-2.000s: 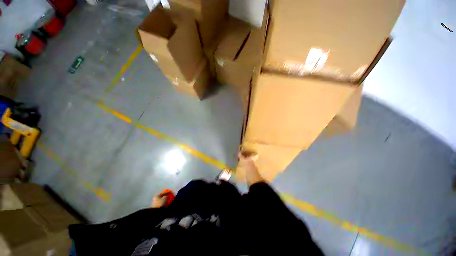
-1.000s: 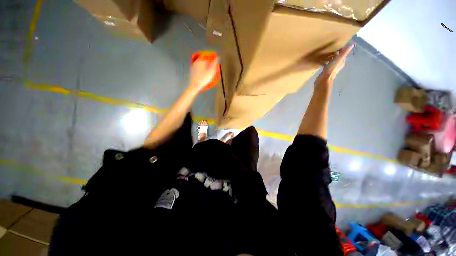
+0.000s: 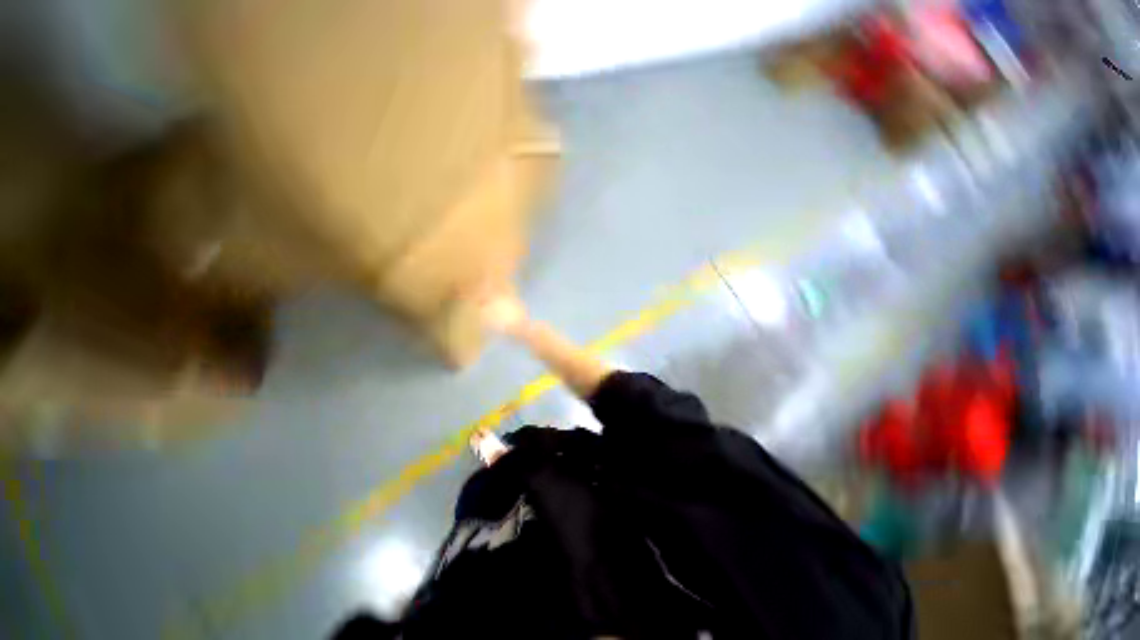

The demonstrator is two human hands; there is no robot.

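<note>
A tall stack of large brown cartons (image 3: pixel 375 125) stands in front of me at the upper left, blurred by motion. My right hand (image 3: pixel 500 310) reaches out to the lower part of the stack and overlaps its near edge. Its fingers are too blurred to tell whether they grip or only touch the cardboard. My left hand is not in view; only a dark sleeve shows at the lower left. The orange tape dispenser is not in view.
More brown cartons (image 3: pixel 125 325) stand at the left, blurred. A yellow line (image 3: pixel 638 321) crosses the grey floor. Red objects (image 3: pixel 950 419) and mixed items lie at the right. A brown box (image 3: pixel 963 588) is at the lower right. A white wall is at the top.
The view has swung to the right, so the stack now shows further left. My left hand with the orange dispenser has left the picture. My right hand is now lower on the stack.
</note>
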